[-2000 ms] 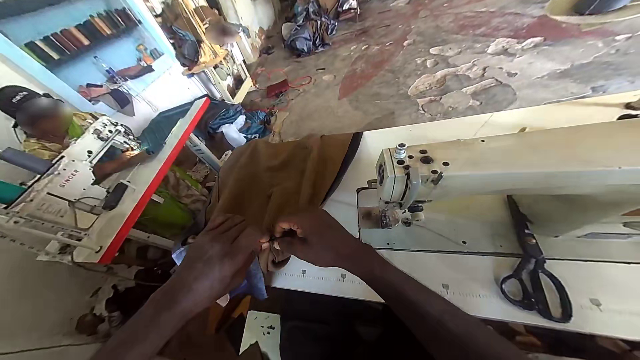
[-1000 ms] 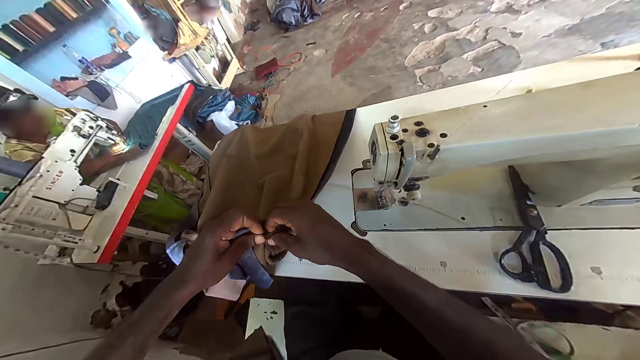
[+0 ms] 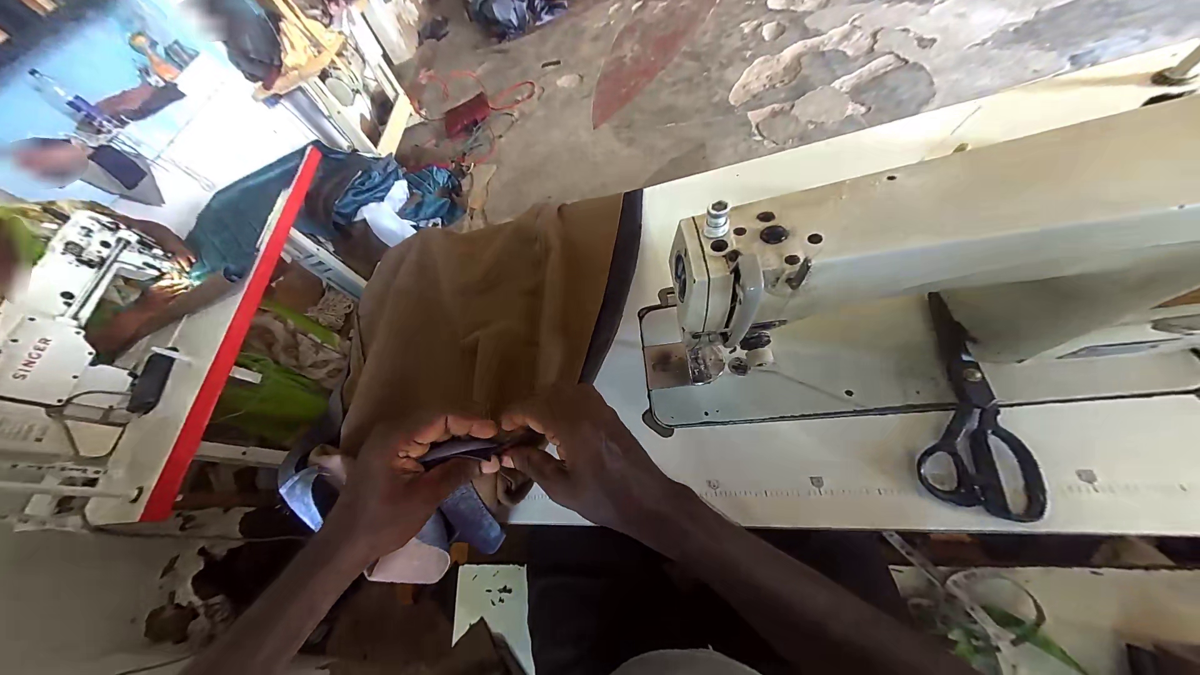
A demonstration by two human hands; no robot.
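Observation:
Brown fabric [image 3: 469, 309] with a dark edge band hangs over the left end of the sewing table [image 3: 769, 469]. At its near edge my left hand [image 3: 403, 478] pinches a dark folded part of the cloth. Close beside it, my right hand [image 3: 581, 450] grips the same dark part between thumb and fingers. The head of an industrial sewing machine [image 3: 722, 281] stands to the right of both hands, apart from the brown cloth. Black-handled scissors [image 3: 980, 431] lie on the table under the machine arm. What my fingertips cover is hidden.
At the left, a co-worker's hands [image 3: 155, 305] are at another sewing machine [image 3: 56, 319] on a red-edged table [image 3: 234, 347]. Teal cloth [image 3: 244, 216] lies over that table. Blue and white cloth pieces [image 3: 469, 516] hang below my hands. A bag strap and bag [image 3: 467, 114] lie on the floor.
Both my hands stay at the edge of the brown fabric, and more of the dark folded part shows between them now. The scissors have not moved.

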